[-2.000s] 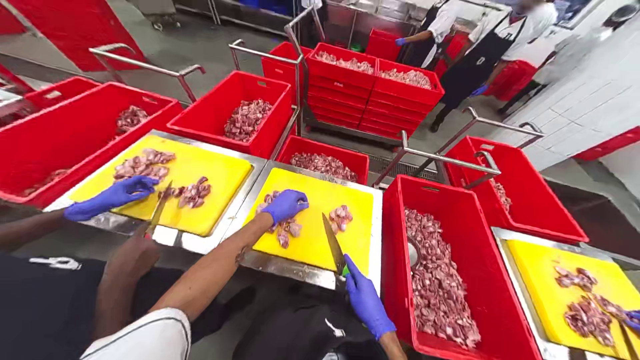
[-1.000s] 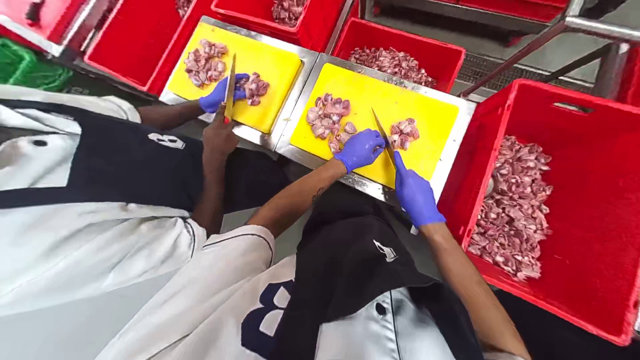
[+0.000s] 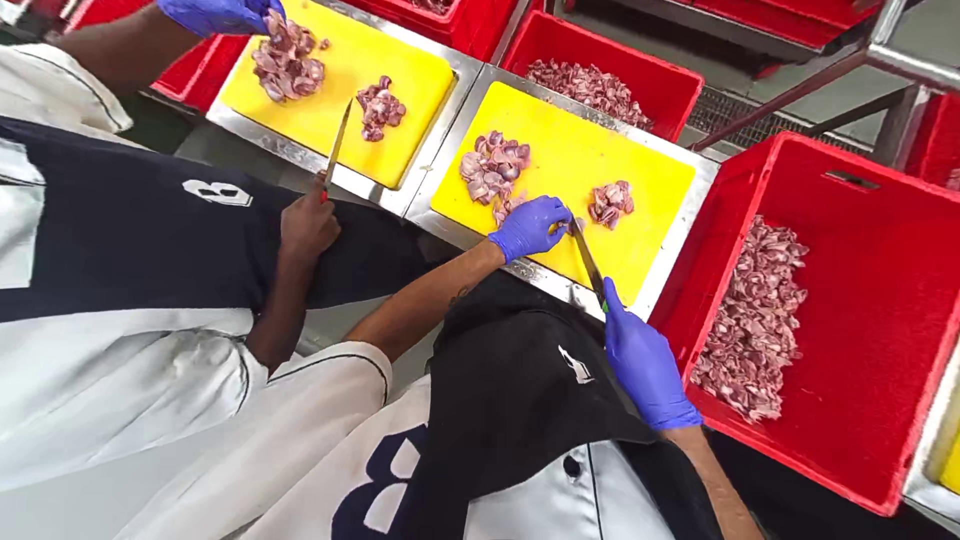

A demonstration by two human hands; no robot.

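My left hand point(image 3: 531, 227), in a blue glove, pinches a small piece of meat point(image 3: 576, 225) over the near edge of a yellow cutting board point(image 3: 637, 161). My right hand point(image 3: 646, 358), also gloved in blue, grips a knife point(image 3: 588, 257) whose blade tip is at that piece, beside my left fingertips. A larger pile of meat pieces point(image 3: 495, 166) lies on the board's left part, with some close to my left hand. A smaller pile point(image 3: 611, 204) lies right of the blade. The knife's handle is mostly hidden in my right hand.
At left, a co-worker's bare hand point(image 3: 309, 226) holds another knife point(image 3: 339, 142) by a second yellow board point(image 3: 341, 45); their gloved hand point(image 3: 221, 15) touches meat. A red crate point(image 3: 862, 315) with cut meat stands at right, another point(image 3: 679, 90) behind my board. Metal rails point(image 3: 911, 56) rise at upper right.
The view has swung down and left since the earliest frame. There my left hand was over the left pile, apart from the knife; now it is at the blade tip. The co-worker's gloved hand has left their knife.
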